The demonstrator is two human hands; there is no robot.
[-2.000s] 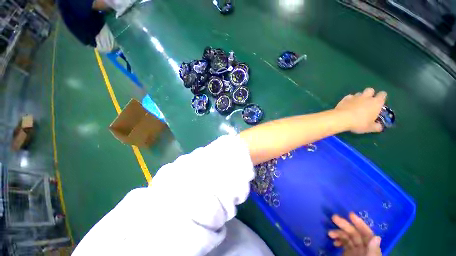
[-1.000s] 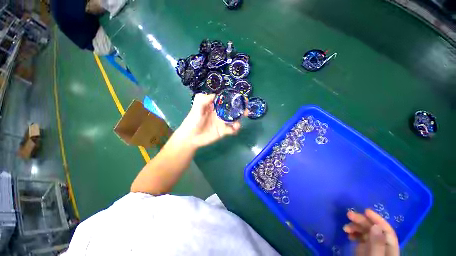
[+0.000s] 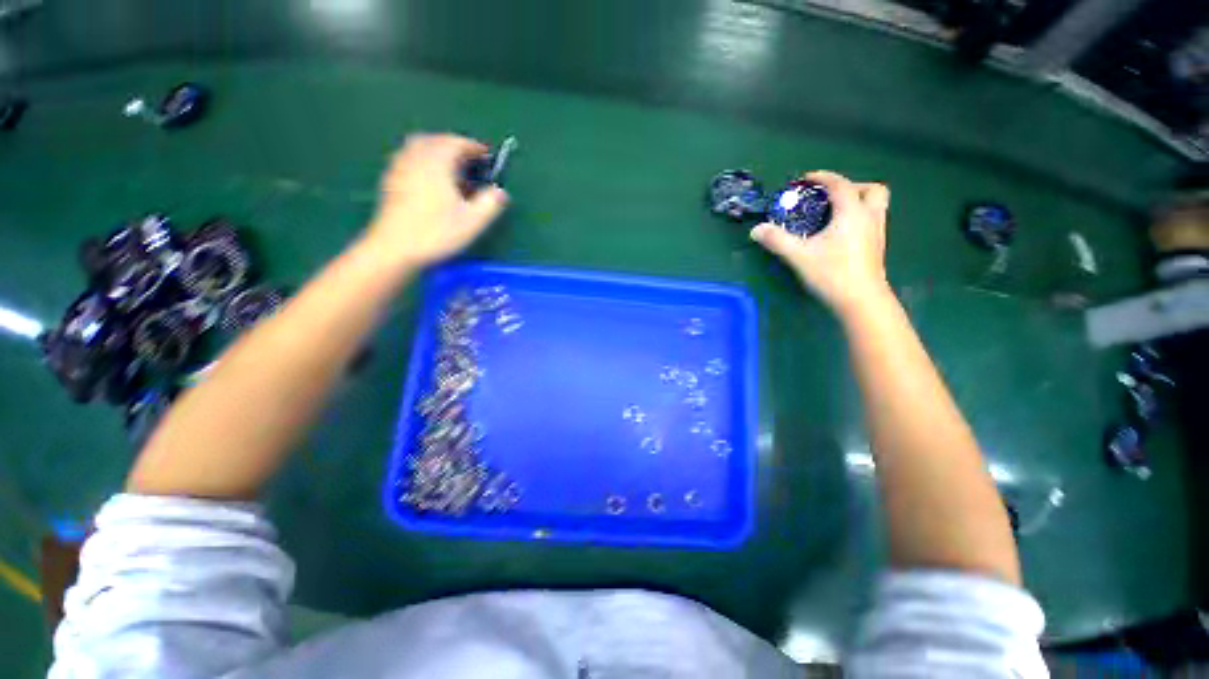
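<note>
My left hand (image 3: 431,199) is shut on a dark round unit (image 3: 480,169), beyond the tray's far left corner; the fingers partly hide the unit. My right hand (image 3: 842,239) grips another round unit (image 3: 800,208) with its shiny face showing, beyond the tray's far right corner. A further unit (image 3: 735,194) lies just left of it. The blue tray (image 3: 583,533) lies between my forearms. A pile of small rings (image 3: 447,444) runs along its left side, and several single rings (image 3: 692,381) lie spread on its right side.
A heap of round units (image 3: 159,299) lies at left, partly behind my left forearm. Single units lie at the upper left (image 3: 183,104) and at the right (image 3: 988,224). More dark units (image 3: 1127,448) lie at the far right, near a pale bar (image 3: 1151,313).
The view has swung right, so the tray is now central. My left hand has moved from near the heap to beyond the tray. My right hand has left the tray and now holds a unit.
</note>
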